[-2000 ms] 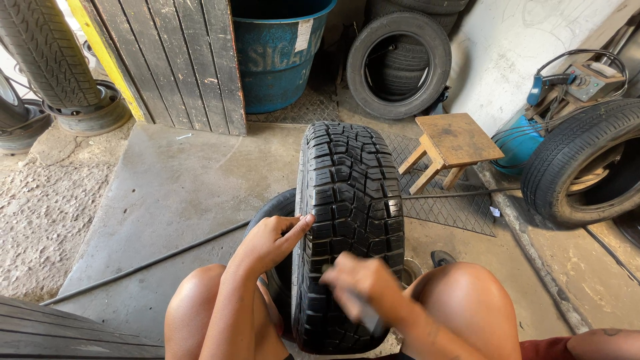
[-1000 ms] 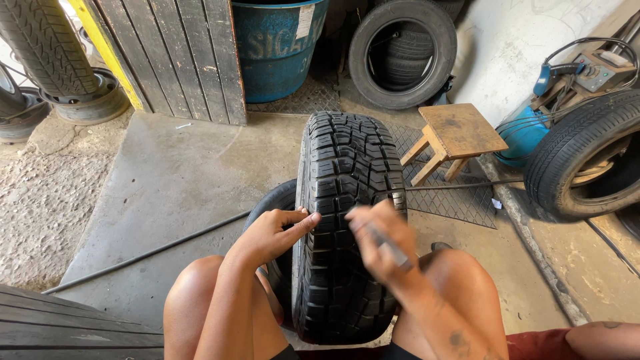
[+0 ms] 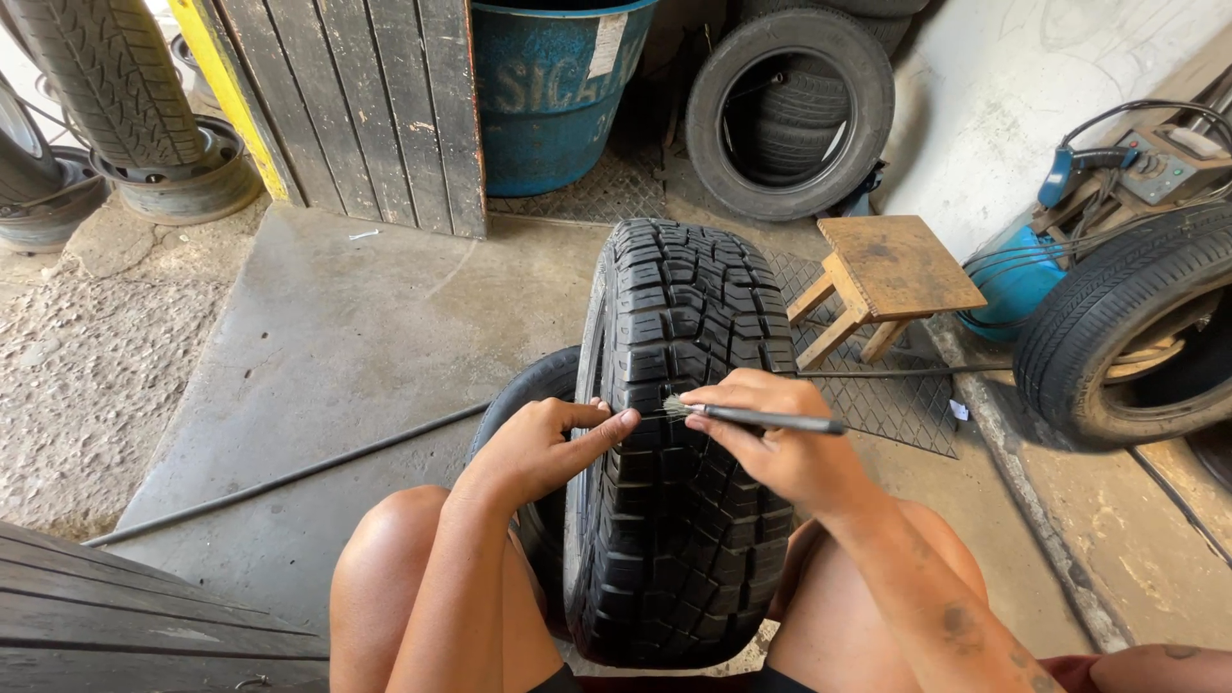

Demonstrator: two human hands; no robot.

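A black tire with a chunky tread (image 3: 693, 520) stands upright between my knees, its tread facing me. My left hand (image 3: 558, 438) rests at the tire's left shoulder, thumb on the tread edge and fingers over the sidewall side. In my right hand (image 3: 780, 433) is a thin brush with a dark handle (image 3: 775, 420), held near its pale bristles, which are at the tread blocks just right of my left thumb. A second tire (image 3: 525, 385) is partly hidden behind the left side of the upright one.
A wooden stool (image 3: 890, 265) stands beyond the tire to the right. Farther off are a blue tub (image 3: 549, 106), a leaning tire (image 3: 707, 125) and a wooden door panel (image 3: 366, 115). A tire (image 3: 1088, 337) and a machine with cables (image 3: 1165, 164) are at right. A hose (image 3: 308, 469) crosses the floor.
My right hand, blurred in both earlier frames, is now sharp; it has moved up the tread since the first frame. My left hand stays at the tire's left edge.
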